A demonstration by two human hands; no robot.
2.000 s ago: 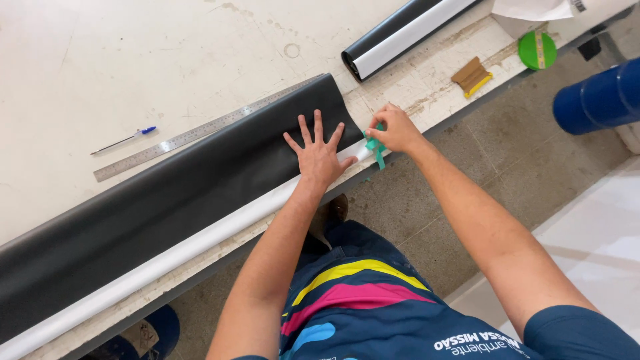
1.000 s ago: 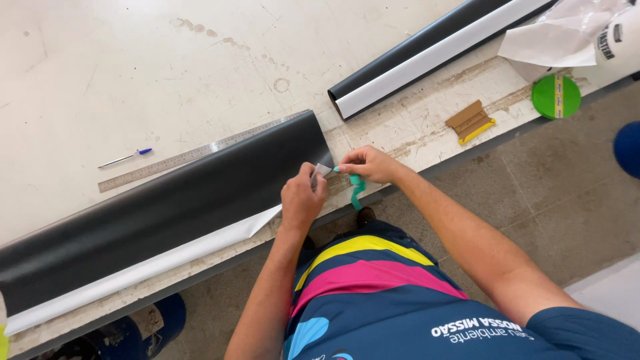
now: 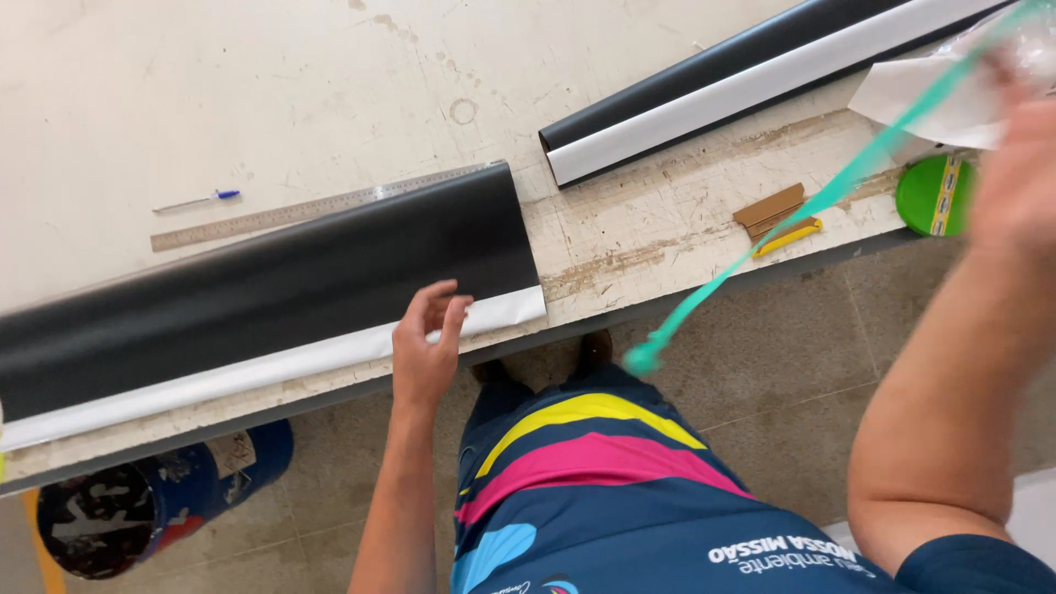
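Note:
A folded black sheet (image 3: pixel 330 264) with a white strip (image 3: pixel 247 371) along its near edge lies on the worktable. My left hand (image 3: pixel 427 338) is over that white edge near the sheet's right end, its fingers curled apart with nothing seen between them. Raised at the upper right, my right hand (image 3: pixel 1027 165) is blurred and holds the upper end of a long green tape strip (image 3: pixel 850 177). The strip's bunched lower end hangs by my shirt. A steel ruler (image 3: pixel 313 213) lies along the sheet's far edge, partly under it, beside a blue-capped pen (image 3: pixel 198 200).
Another black and white roll (image 3: pixel 742 82) lies at the upper right. Near the worktable's edge (image 3: pixel 627 309) are a brown and yellow scraper-like piece (image 3: pixel 780 223), a green round lid (image 3: pixel 928 196) and crumpled white sheeting (image 3: pixel 924 99). A blue bucket (image 3: pixel 223 462) lies below the table at left.
My right hand has moved up and right from the sheet's corner, and the green tape is now stretched out long. My left hand has let go of the sheet's corner, and the white edge lies flat.

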